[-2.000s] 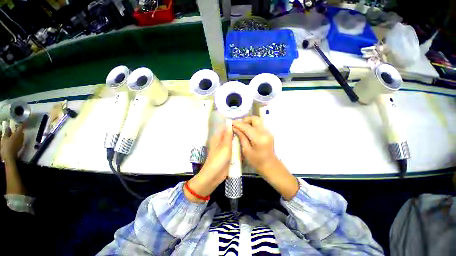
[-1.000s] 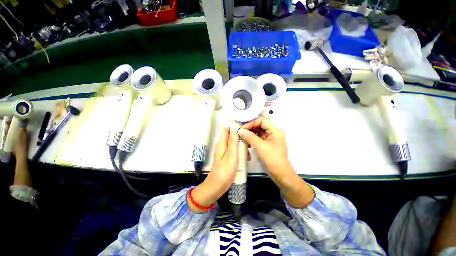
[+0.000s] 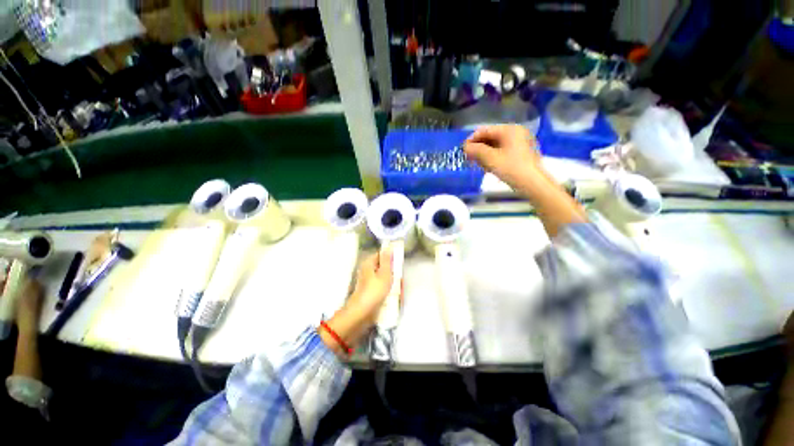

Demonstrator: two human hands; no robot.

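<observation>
My left hand (image 3: 373, 283) grips the handle of a cream-white hair dryer (image 3: 397, 261) that rests low over the bench, its dark round opening facing me. My right hand (image 3: 508, 150) is raised at the right edge of the blue parts bin (image 3: 433, 185), fingertips pinched together; whether a small part is between them cannot be told. The bin holds many small silvery bits. Another hair dryer (image 3: 452, 287) lies just right of the held one. A third head (image 3: 346, 210) shows just left of it.
Two dryers (image 3: 230, 272) lie at the left with dark cords. Another dryer (image 3: 636, 197) is at the right, partly behind my sleeve. Hand tools (image 3: 85, 288) and another person's hand (image 3: 30, 300) are at far left. A metal upright (image 3: 352, 96), second blue bin (image 3: 577, 140) and clear bag (image 3: 659, 139) stand behind.
My right hand has left the dryer and moved up and right to the parts bin. My left hand and the held dryer have moved slightly left and lower. The view has tilted up.
</observation>
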